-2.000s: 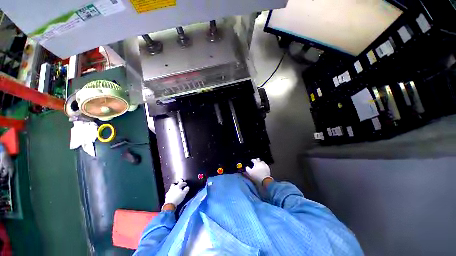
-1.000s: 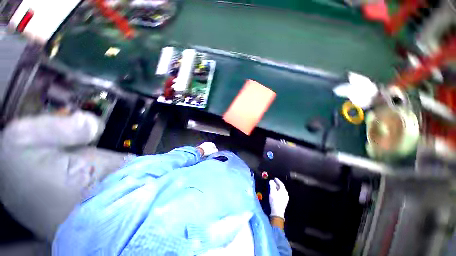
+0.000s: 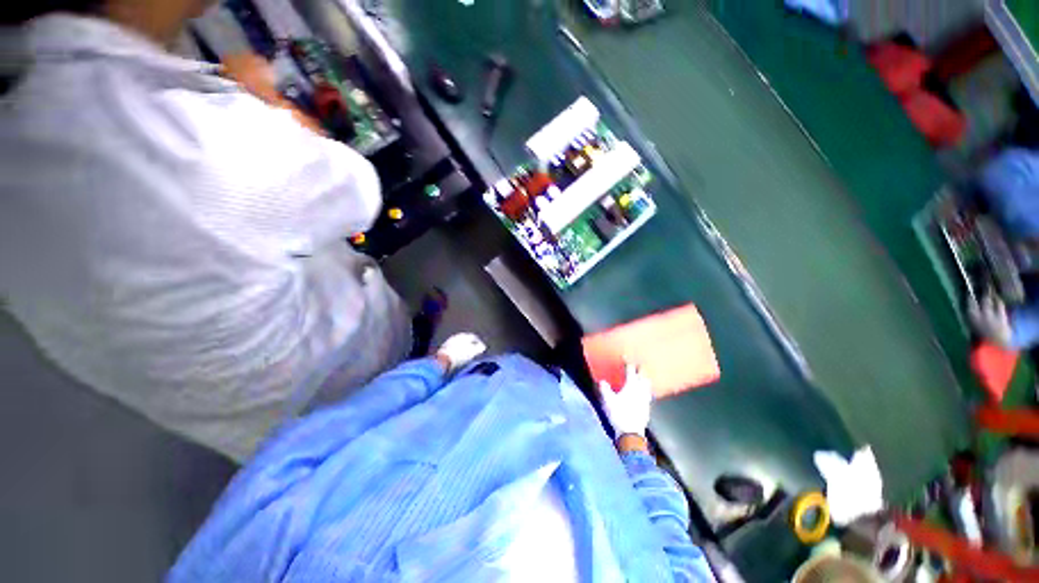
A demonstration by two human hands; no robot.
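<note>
A green power supply board [image 3: 575, 199] with long white heatsinks and red-orange coils lies on the green bench in front of me. A flat red-orange pad [image 3: 672, 347] lies beside it, nearer my right side. My right hand [image 3: 628, 407], in a white glove, is at the pad's near edge with its fingers apart and over the pad; no grip on it shows. My left hand [image 3: 461, 350], also gloved, is low in front of my body, away from the board. It is small and its fingers are not clear.
A person in a pale smock [image 3: 194, 194] stands at my left by a black fixture [image 3: 416, 211] with coloured buttons. A yellow tape roll [image 3: 810, 517], white cloth [image 3: 851, 483] and black mouse-like object [image 3: 738, 490] lie at lower right. Another worker's gloved hand [image 3: 991, 321] is across the bench.
The view has turned left from the press fixture to the bench with the board. My right hand has left the fixture's button edge and is now at the red-orange pad.
</note>
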